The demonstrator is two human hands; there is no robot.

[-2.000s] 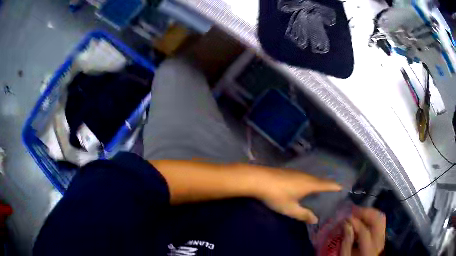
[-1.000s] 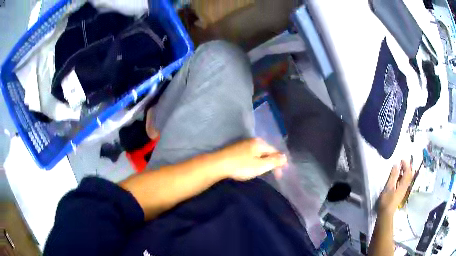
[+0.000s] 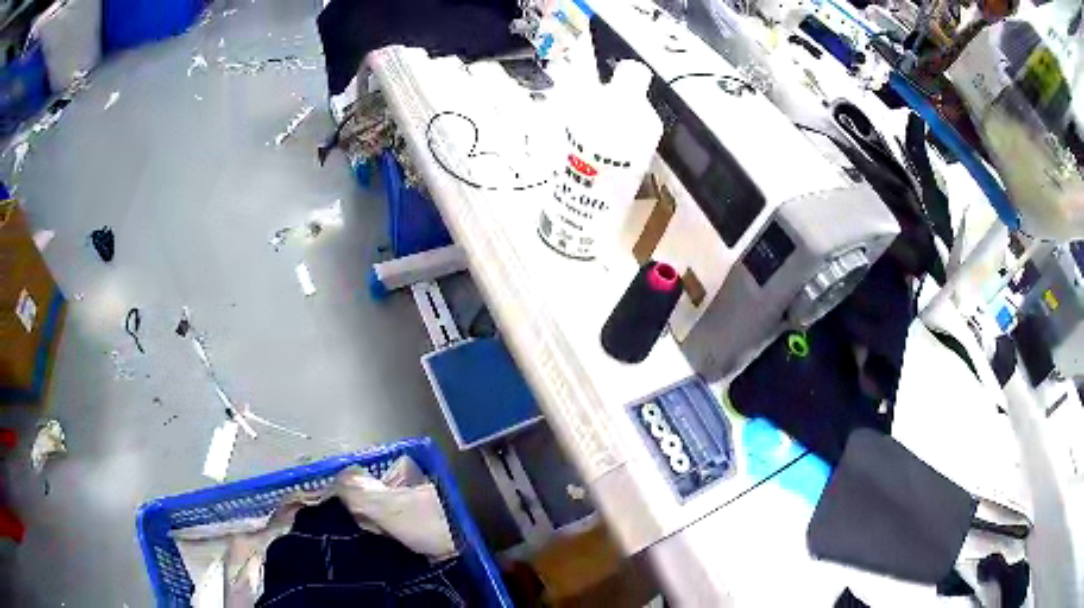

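Note:
Neither of my hands is in view. The white sewing machine (image 3: 761, 178) stands on the white table (image 3: 541, 315), its round handwheel facing the lower right. A white bottle with red and black print (image 3: 594, 166) stands upright beside it. A black thread cone with a pink top (image 3: 640, 315) stands near the handwheel end. A bobbin winder with several pale bobbins (image 3: 684, 439) is set into the tabletop. A plain dark grey panel (image 3: 892, 508) lies at the lower right. Black fabric (image 3: 808, 386) lies behind the winder.
A blue slatted basket (image 3: 297, 473) on the floor holds dark navy and pale fabric. A blue tray (image 3: 481, 390) sits under the table edge. Scraps litter the grey floor (image 3: 238, 238). A cardboard box (image 3: 26, 303) is at the left. Dark fabric (image 3: 410, 26) hangs over the far table end.
The view has swung to the machine's handwheel end and the floor. Both hands, my lap and the bow panel have left the picture. The basket now shows at the bottom.

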